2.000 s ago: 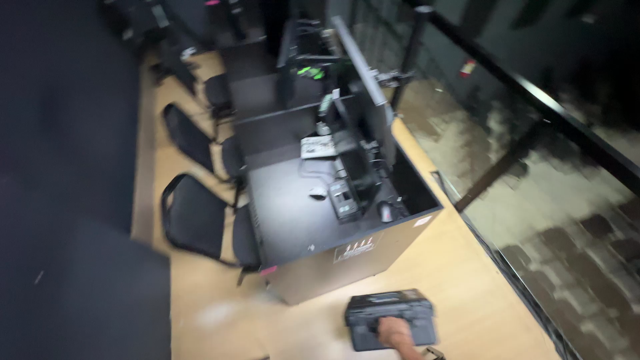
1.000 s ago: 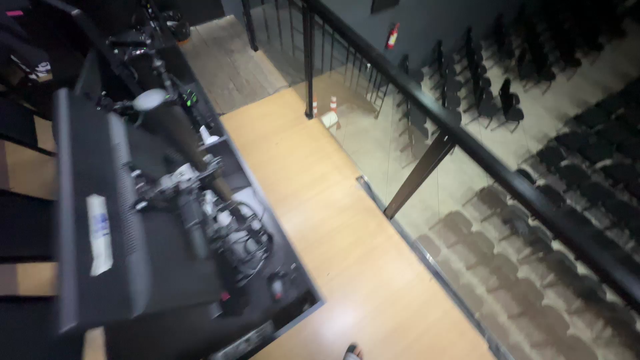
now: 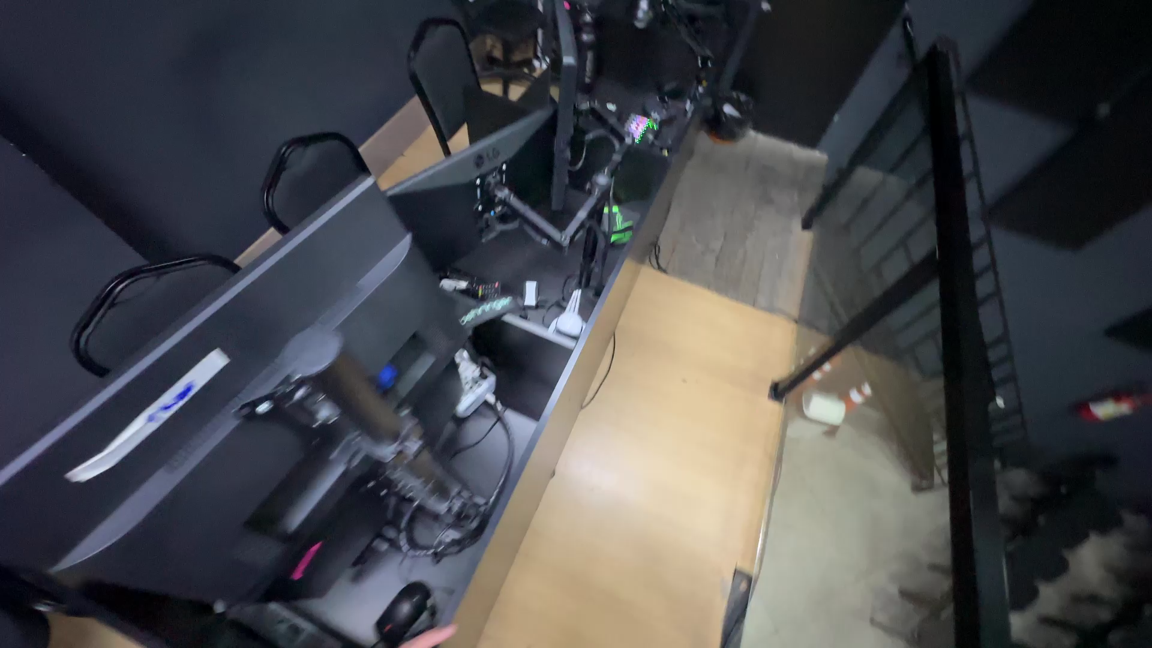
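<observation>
A fingertip, seemingly of my left hand [image 3: 430,637], shows at the bottom edge, by the desk's side panel; the rest of that hand is out of frame, so what it holds is hidden. Close by it lies a black computer mouse [image 3: 405,612]. A large monitor [image 3: 207,396], seen from behind with a marked white tape strip [image 3: 148,416], stands on a jointed arm [image 3: 387,423]. Cables [image 3: 450,540] and a white power strip [image 3: 472,382] lie behind it. My right hand is not in view.
Beyond are a second monitor [image 3: 477,171], a remote control [image 3: 481,288] and black chairs [image 3: 315,175]. A light wood floor [image 3: 648,450] runs between the desk panel [image 3: 540,450] and a black railing [image 3: 958,315]. A dark object [image 3: 738,594] is at the floor's edge.
The view has swung strongly. Two seconds ago a hand was on a black case's handle on the floor beside the desk; that case is out of view now. A fingertip has come in at the bottom.
</observation>
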